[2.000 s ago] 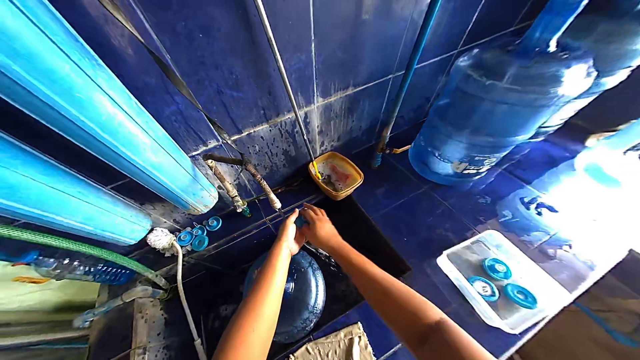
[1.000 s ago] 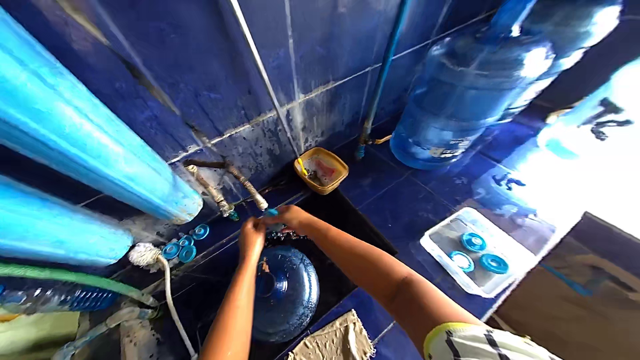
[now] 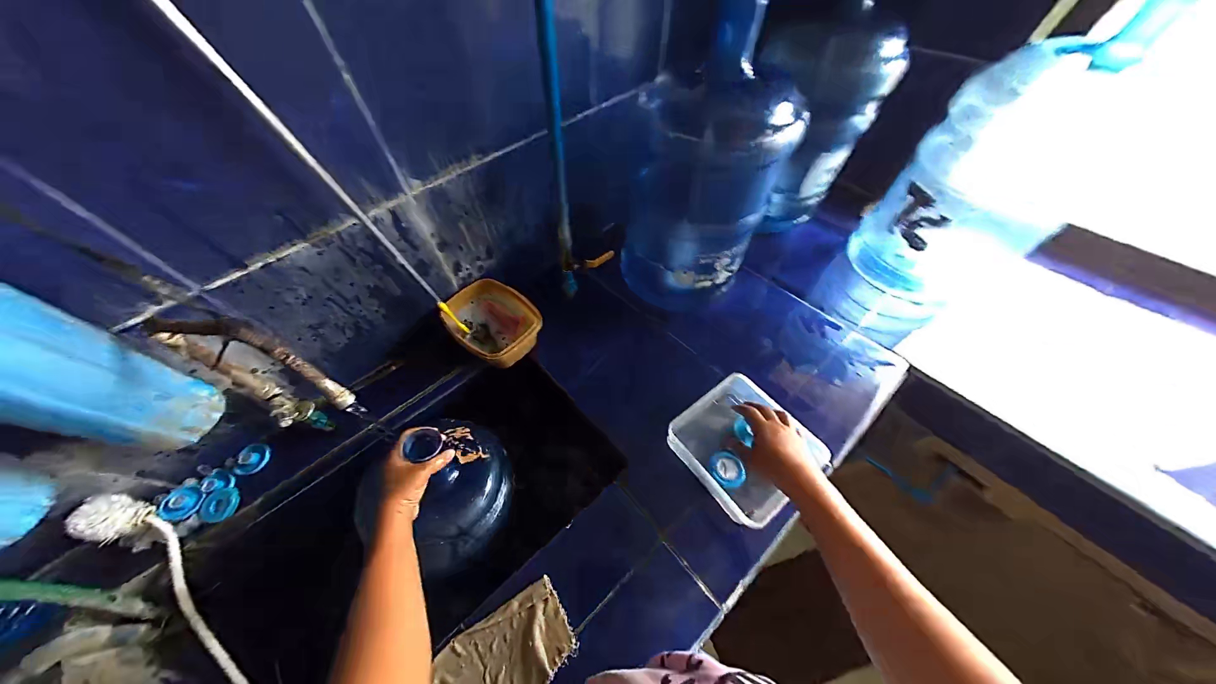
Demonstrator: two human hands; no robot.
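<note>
My left hand (image 3: 408, 475) grips the round neck (image 3: 422, 445) of a large dark-blue water bottle (image 3: 461, 513), which stands upright in a dark recess. My right hand (image 3: 774, 442) is inside a clear plastic container (image 3: 679, 439), fingers bent over a blue cap (image 3: 744, 430). Whether they grip it is not clear. Another blue cap (image 3: 729, 468) lies beside that hand in the container.
A yellow tub (image 3: 527, 353) holds a yellow-ended rod. Left are pipes (image 3: 271, 356), several blue caps (image 3: 218, 480) and a white brush (image 3: 109, 518). Large water bottles (image 3: 708, 190) stand behind. A brown cloth (image 3: 513, 632) lies at the front edge.
My hands were together above the bottle's neck; now my right hand has moved right into the container of caps, while my left stays at the neck. The view has shifted right.
</note>
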